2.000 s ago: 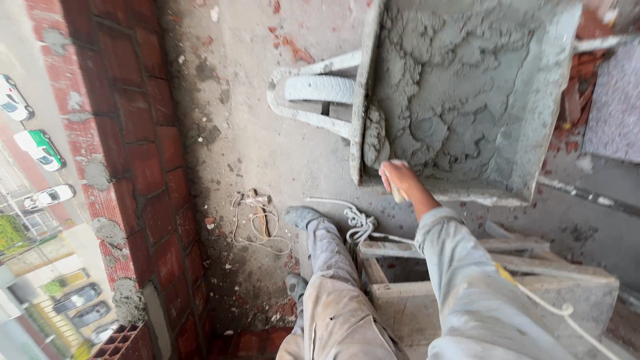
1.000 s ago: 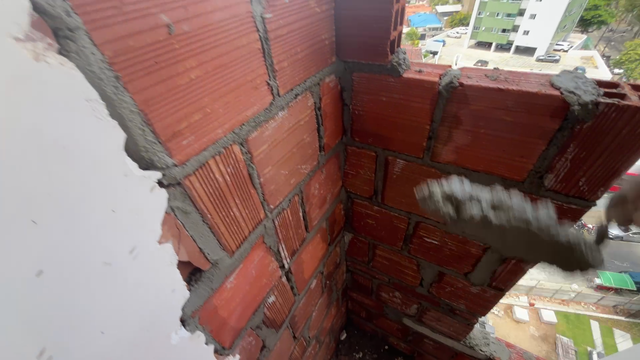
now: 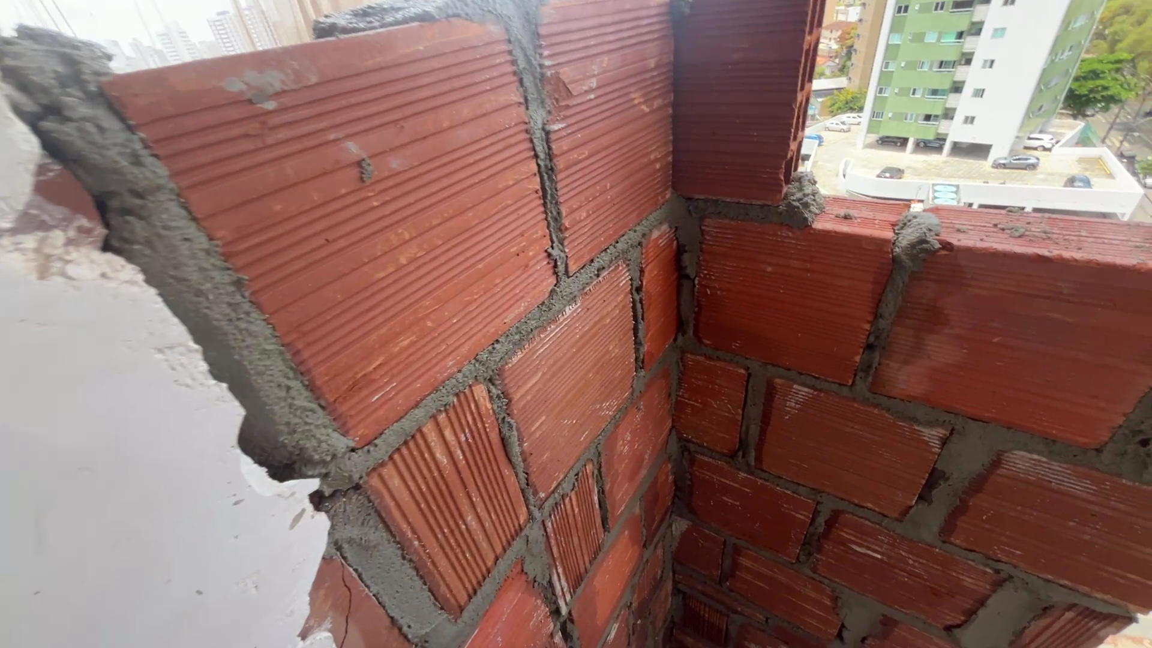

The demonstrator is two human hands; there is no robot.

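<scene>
Neither of my hands shows in the head view. A wall of red hollow clay bricks (image 3: 333,207) fills the left and middle, with grey mortar (image 3: 216,288) in its joints and thick along its left edge. It meets a lower brick wall (image 3: 1017,315) at an inside corner. An upright hollow brick (image 3: 738,99) stands on top at that corner. Lumps of mortar (image 3: 916,232) sit on the lower wall's top edge. More mortar (image 3: 387,16) lies on top of the left wall. No trowel is in view.
At the left, a white plastered wall (image 3: 135,450) ends in a broken, jagged edge. Beyond the lower wall, far below, are a parking area (image 3: 954,171) with cars and a green and white building (image 3: 936,72).
The mortar-covered tool seen blurred at the right one second ago has left the view. Two seconds ago a hand was at the mortar in the wheelbarrow; the view has since swung to the walls.
</scene>
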